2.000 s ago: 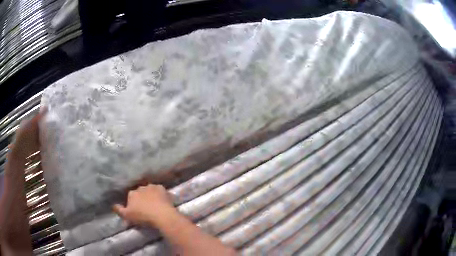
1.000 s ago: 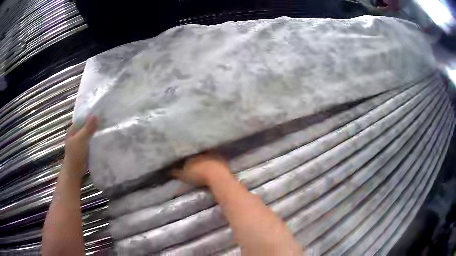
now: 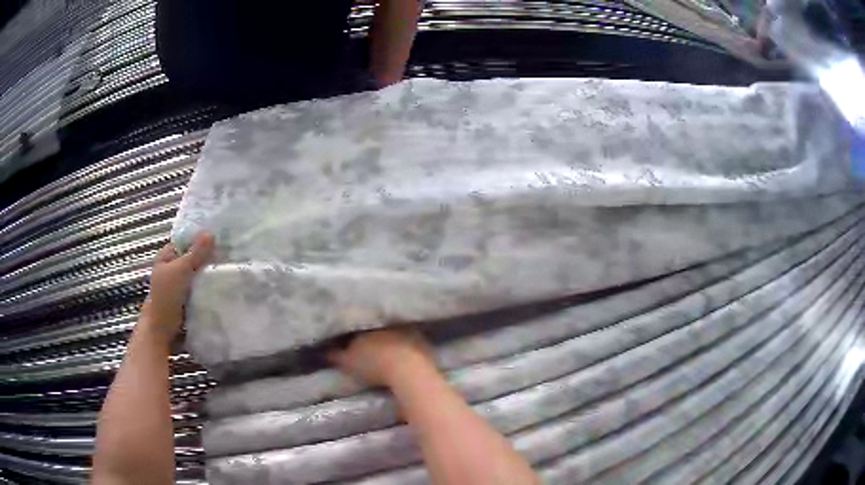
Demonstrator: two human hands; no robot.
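Note:
The pale grey, leaf-patterned curtain fabric (image 3: 379,237) lies smooth with a few loose wrinkles across the far part of the table. Nearer me it lies in long parallel pleats (image 3: 322,412) with dark gaps. My left hand (image 3: 183,275) grips the fabric's left edge, thumb on top. My right hand (image 3: 384,355) rests at the dark gap between the loose fabric and the nearest pleat; its fingertips are partly hidden under the fabric, so its hold cannot be told.
Shiny ribbed metal bars (image 3: 85,294) show left of the fabric. A person in dark clothes (image 3: 251,47) stands across the table, one arm (image 3: 394,38) hanging near the fabric's far edge. More ribbed metal (image 3: 531,19) lies behind, with a bright light at the upper right.
The view has shifted. The loose fabric now lies with a long raised fold. My left hand has taken hold of its edge, and the other person's arm has come into view.

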